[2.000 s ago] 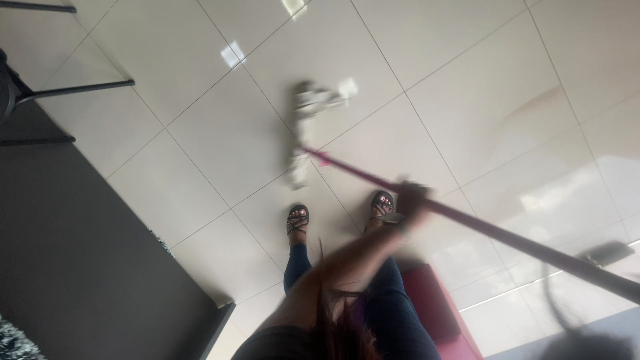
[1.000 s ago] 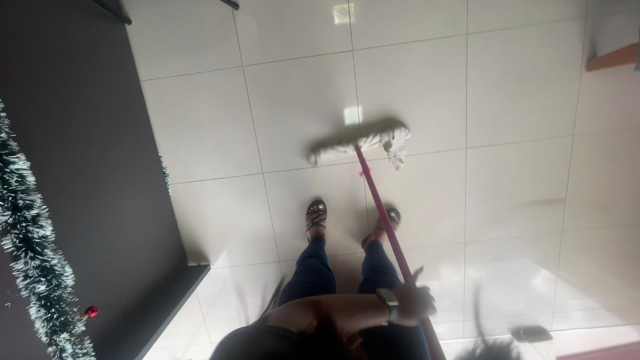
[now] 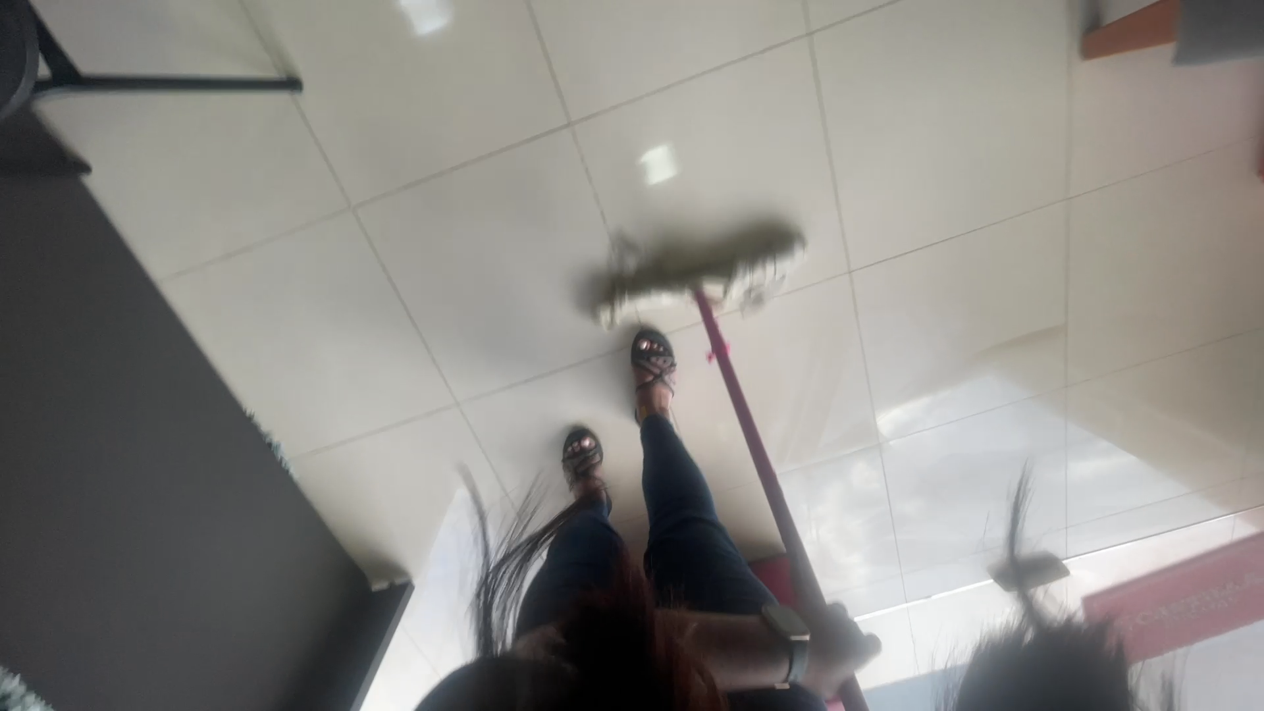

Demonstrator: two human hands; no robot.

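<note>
My left hand, a watch on its wrist, is closed around the pink-red handle of a mop. The forearm crosses from the left, low in front of my body. From the hand, the handle slants up and left to the wide mop head, which has pale, blurred strands and lies on the tiled floor just beyond my sandalled feet. A small pink piece sits on the handle near the mop head. My right hand is not in view.
A dark panel-like surface fills the left side, with tinsel at its lower corner. Black metal legs stand at upper left, an orange-brown leg at upper right. A red strip bearing writing lies at lower right.
The view has turned. One foot is now farther forward than the other, close to the mop head; a second ago the feet were nearly level. My left hand has stayed on the handle.
</note>
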